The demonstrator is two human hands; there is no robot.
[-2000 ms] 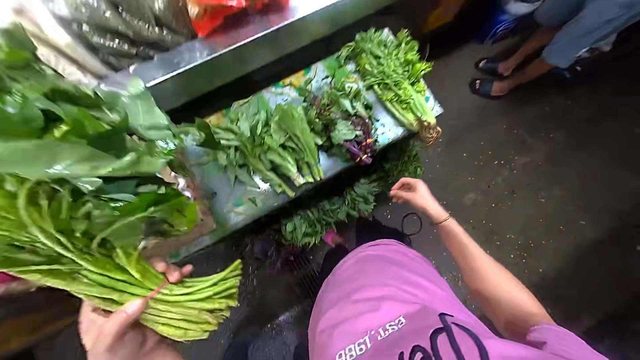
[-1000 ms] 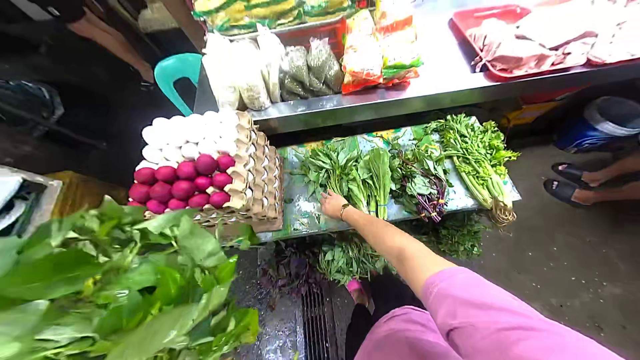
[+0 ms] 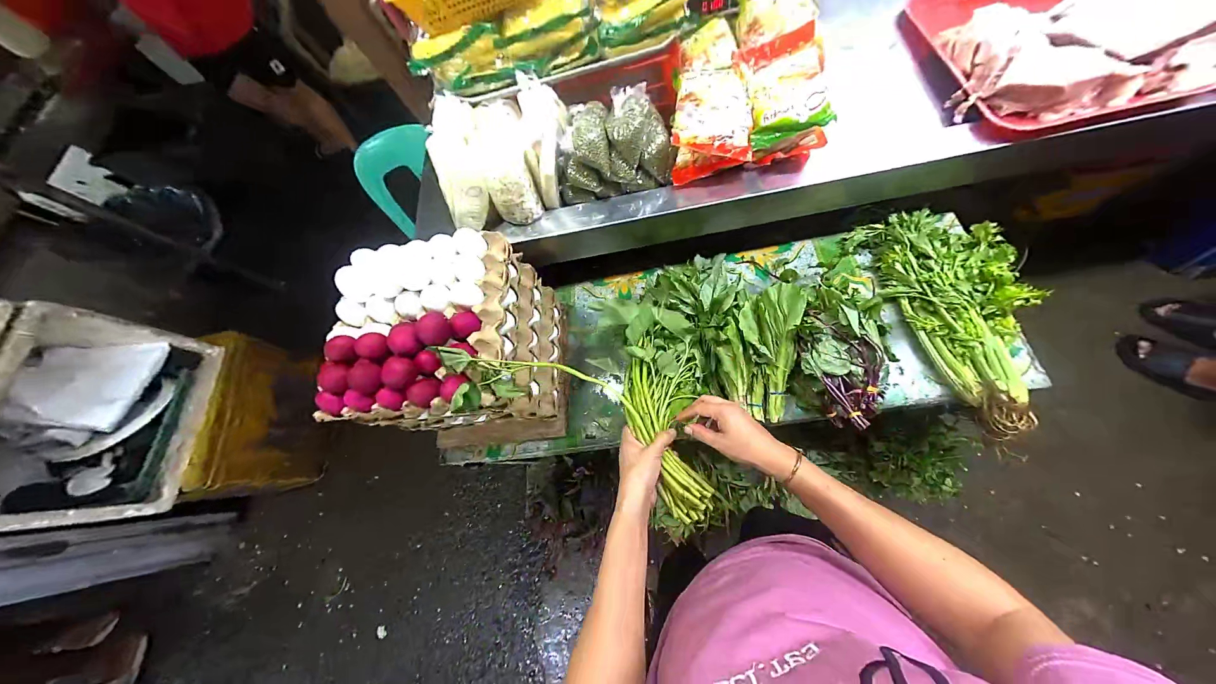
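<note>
My left hand (image 3: pixel 644 460) is closed around the stems of a bunch of long-stemmed leafy greens (image 3: pixel 655 389), held over the front edge of the low table. At the right side of these stems is my right hand (image 3: pixel 724 429), fingers bent and close to the bunch; whether it pinches a stem cannot be told. One loose stem reaches left from the bunch across the egg trays. Beside the bunch lie more leafy greens (image 3: pixel 774 332), purple-stemmed greens (image 3: pixel 845 356) and a rooted bunch of celery-like greens (image 3: pixel 959 313).
Stacked cardboard trays (image 3: pixel 537 351) hold white eggs (image 3: pixel 408 275) and magenta eggs (image 3: pixel 399 366) on the left. Behind runs a metal counter (image 3: pixel 855 166) with bagged goods and a red tray (image 3: pixel 1012 119) of meat. A foam box (image 3: pixel 204 380) stands far left. A person's sandaled feet (image 3: pixel 1168 356) are at right.
The bunch in my left hand has come from the left to the low table. My right hand, on the table greens one second ago, is now at the held bunch's stems.
</note>
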